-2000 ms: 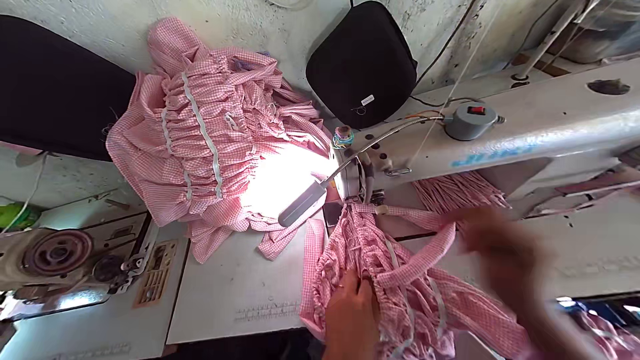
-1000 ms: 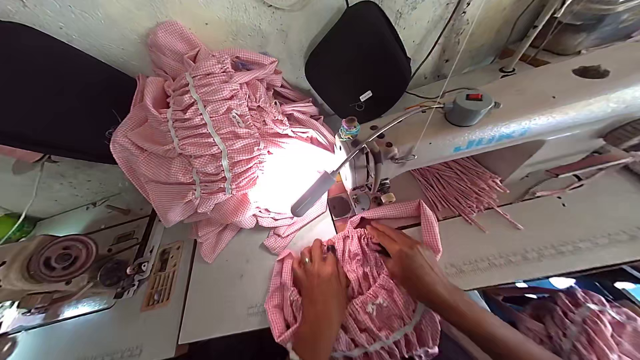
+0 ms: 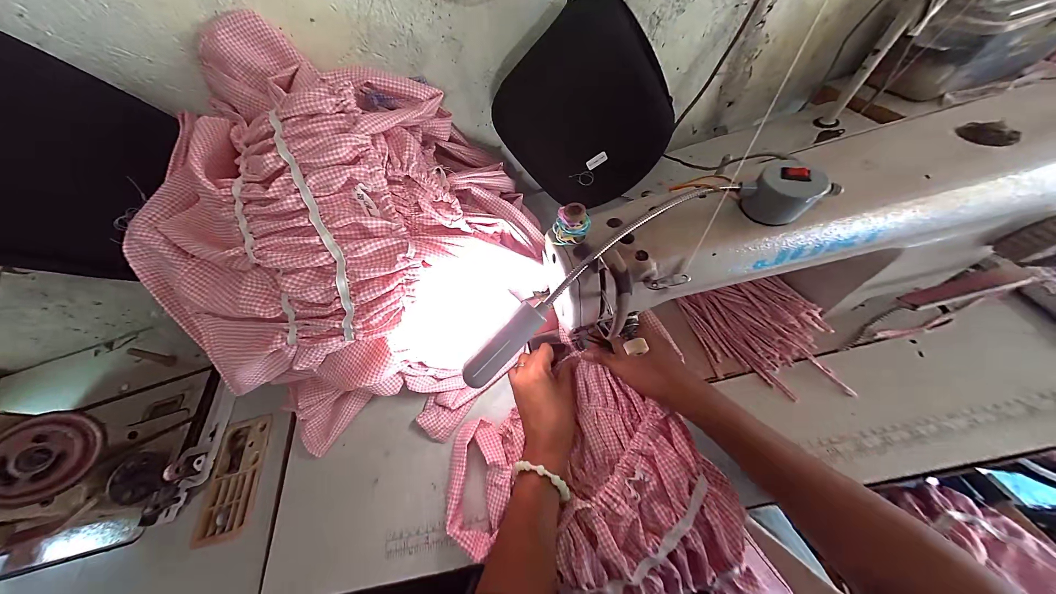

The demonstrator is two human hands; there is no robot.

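A gathered pink gingham garment [image 3: 627, 462] hangs from the needle area of an industrial sewing machine [image 3: 891, 206] over the table's front edge. My left hand [image 3: 544, 396] grips its upper edge just left of the presser foot, and a pale beaded bracelet circles that wrist. Against the right side of the foot, my right hand [image 3: 652, 367] pinches the same edge; its fingertips are partly hidden by the machine head. A lit gooseneck lamp [image 3: 505, 345] sits above the left hand. The needle itself is not clearly visible.
Another heap of gathered pink gingham [image 3: 322, 223] lies to the left, its right part washed out by the lamp. Thin fabric strips [image 3: 755, 330] lie under the machine arm. A black pad [image 3: 590, 99] leans on the wall; a second machine [image 3: 49, 462] stands at lower left.
Both hands have moved up to the presser foot, bringing the garment's upper edge with them. The loose band that lay to the right of the foot a second ago no longer shows there.
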